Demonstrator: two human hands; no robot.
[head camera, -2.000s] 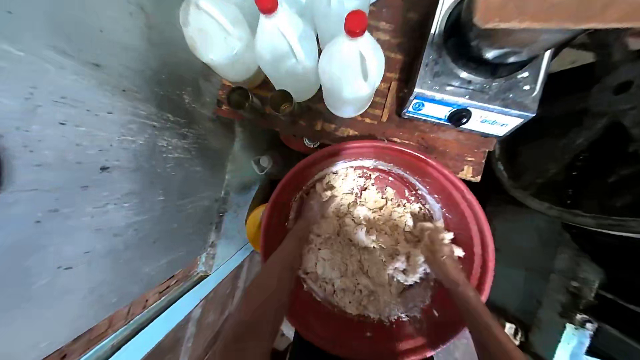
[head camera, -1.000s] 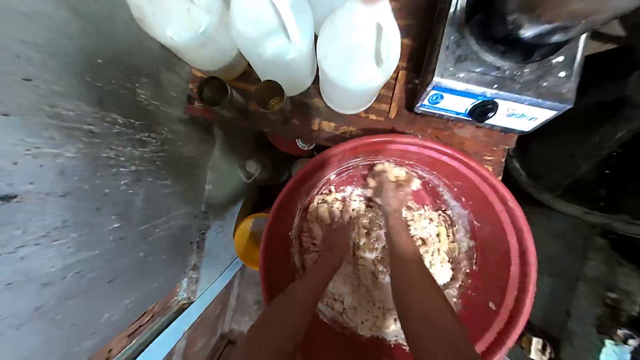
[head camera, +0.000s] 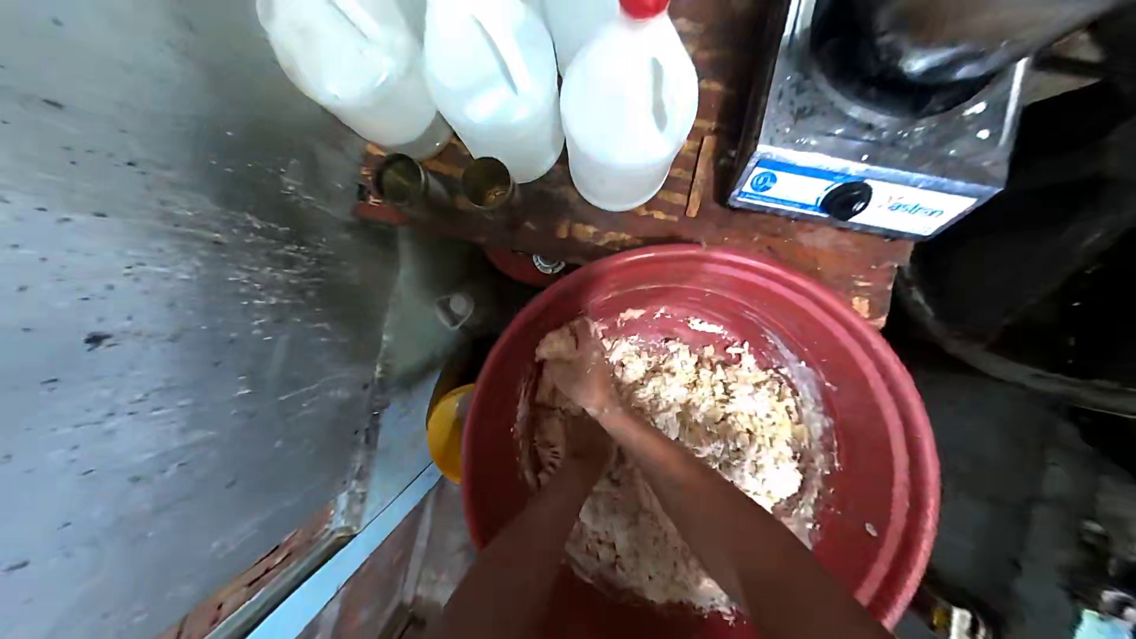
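A large red plastic tub (head camera: 874, 417) holds a crumbly, pale dough mixture (head camera: 710, 399). Both of my hands are inside it, at the left part of the mixture. My right hand (head camera: 581, 368), smeared with dough, lies near the tub's upper left wall with its fingers on a pale lump. Just below it, my left hand (head camera: 572, 435) is pushed into the mixture, its fingers partly hidden by dough and by the right forearm. Whether the left fingers are closed on any dough does not show.
Beyond the tub, a worn wooden table (head camera: 799, 253) bears white plastic jugs (head camera: 630, 115), two small metal cups (head camera: 487, 182) and a steel gas stove (head camera: 887, 142) with a pot (head camera: 958, 35) on it. A yellow container (head camera: 446, 432) sits left of the tub, near a grey metal sheet (head camera: 177, 311).
My right hand has moved from the right side of the tub, across its far part, to the left side. My left hand stays low in the mixture at the left.
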